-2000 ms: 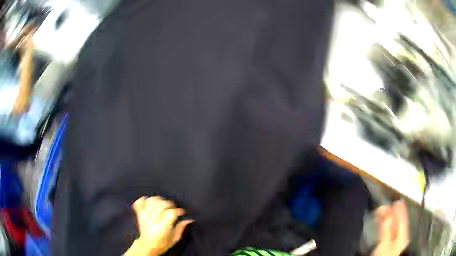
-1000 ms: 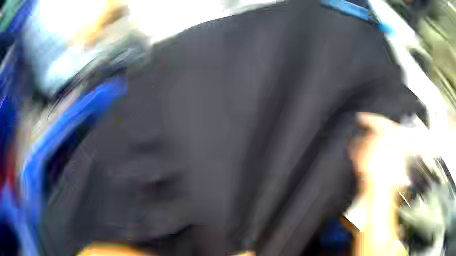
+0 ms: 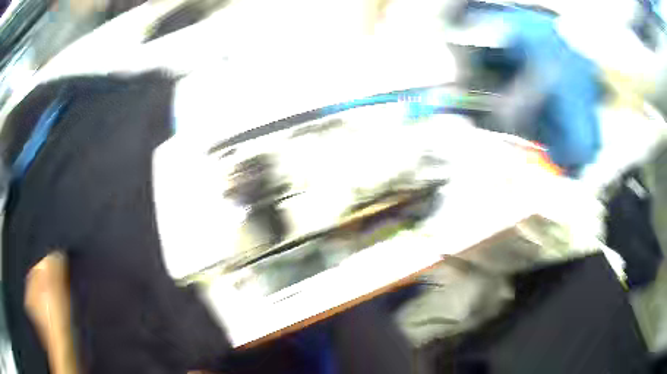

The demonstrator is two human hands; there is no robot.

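Note:
The large black fabric (image 3: 117, 190) lies over the left part of the view, with a thin blue strip near its far left edge. My left hand (image 3: 51, 299) is at the lower left over this fabric, badly blurred; whether its fingers grip it cannot be told. My right hand is not in view; a tiny skin-coloured patch at the bottom edge is unclear. The white overlock machine (image 3: 395, 161), with a blue stripe, stands right of the fabric. Its dark presser foot area (image 3: 259, 190) is blurred. Flat black fabric pieces (image 3: 570, 314) lie low at the right.
The white table has a brown wooden front edge (image 3: 344, 310). A pale crumpled cloth (image 3: 453, 299) hangs below it. Blue fabric (image 3: 563, 95) lies at the upper right, near a small orange-red thing (image 3: 545, 157). A dark bundle (image 3: 632, 226) is at the far right.
The view has swung right, bringing the machine to the middle. The black fabric now shows at the left. My right hand, earlier at the fabric's right edge, has left the view.

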